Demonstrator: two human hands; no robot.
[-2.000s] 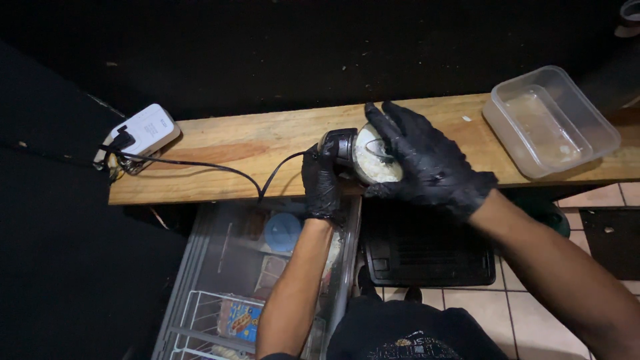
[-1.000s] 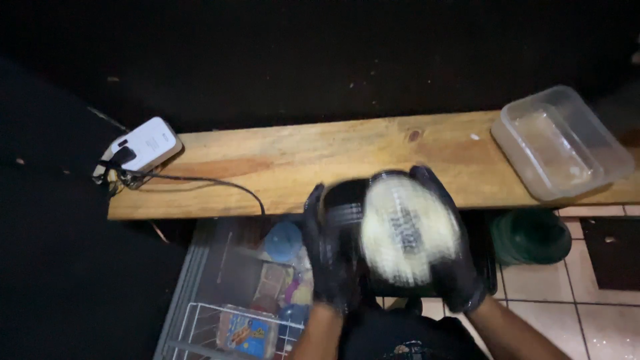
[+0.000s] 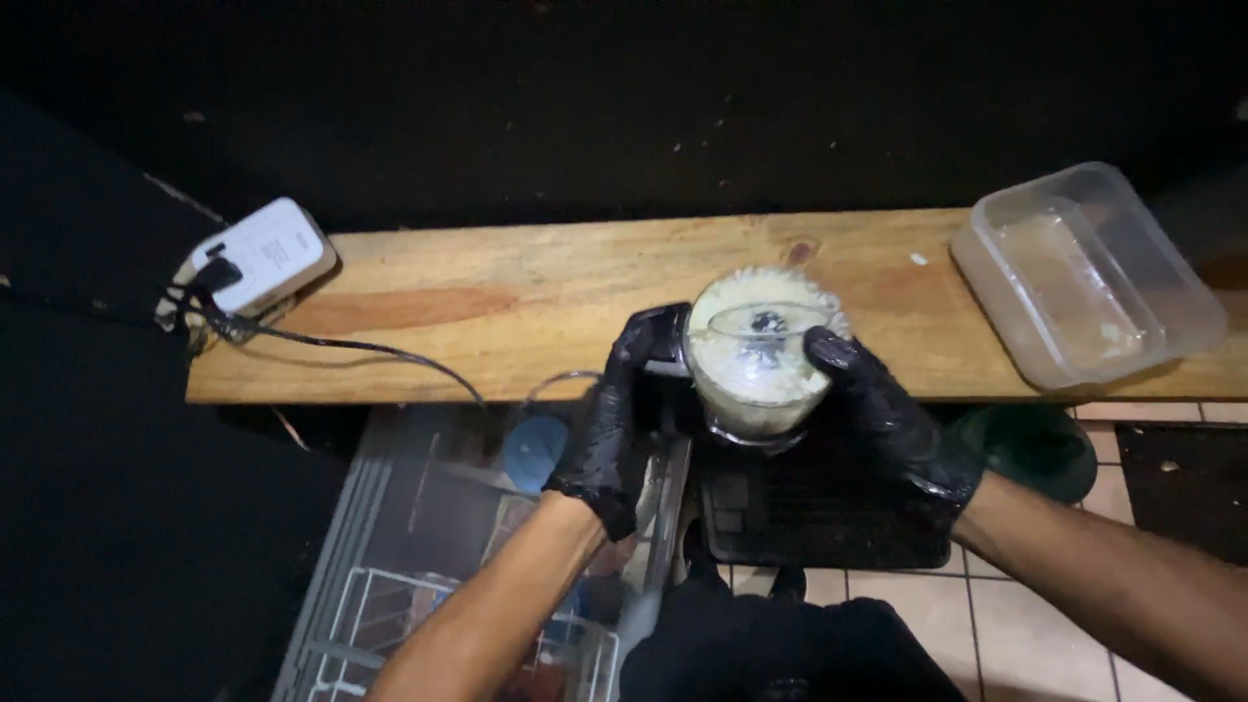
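Note:
A clear, round blender or chopper jar [image 3: 760,351] with pale, finely chopped food inside is held up at the front edge of the wooden shelf [image 3: 468,292]. Some pale bits cling around its rim, and a dark part shows in its middle. My left hand [image 3: 624,409], in a black glove, grips the jar's handle on its left side. My right hand [image 3: 877,419], gloved in black too, rests against the jar's right side with the thumb over the rim. What lies under the jar is hidden.
A clear plastic container [image 3: 1082,283] sits on the shelf's right end. At the left end is a white power unit [image 3: 268,255] with a black cable [image 3: 380,348]. Below are a glass-topped freezer with a wire basket [image 3: 361,624], a black crate [image 3: 829,517] and a green bucket [image 3: 1033,448].
The jar, tilted and blurred in motion a second ago below the shelf's edge, is now higher with its open top facing up. Both hands have moved with it.

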